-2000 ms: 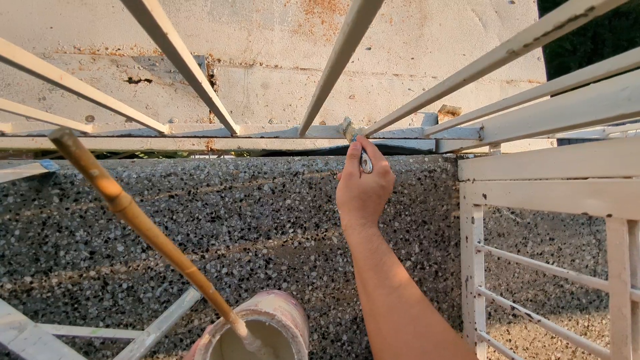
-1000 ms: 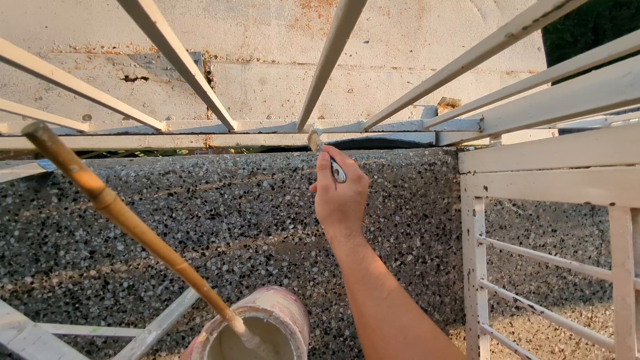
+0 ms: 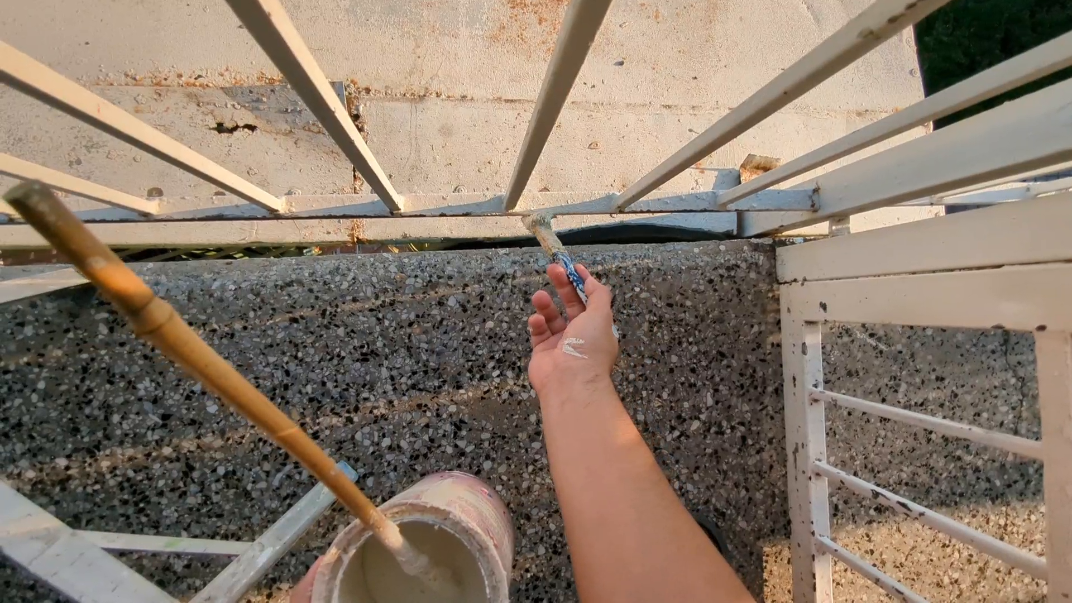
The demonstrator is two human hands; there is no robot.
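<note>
My right hand (image 3: 578, 339), palm turned up and with a smear of white paint on it, grips a paintbrush (image 3: 548, 243) by its blue-and-white handle. The bristles touch the underside of the railing's cream bottom rail (image 3: 469, 203), near the foot of a middle bar. At the lower edge, a little of my left hand (image 3: 306, 584) shows against the side of a paint-smeared can (image 3: 469, 511), most of the hand being hidden. Pale paint (image 3: 402, 569) lies inside the can, and a bamboo stick (image 3: 226, 385) stands tilted in it.
Cream metal bars (image 3: 557, 100) rise from the rail, with a rusty sheet-metal surface (image 3: 469, 151) beyond. A chipped metal frame (image 3: 804, 435) stands at right on the pebbled terrazzo floor (image 3: 335, 335). Pale metal struts (image 3: 268, 536) lie at lower left.
My right hand has moved left along the rail with the brush, then turned from back-up to palm-up. The brush has gone from the rail's near side to its underside. The can stays low in view.
</note>
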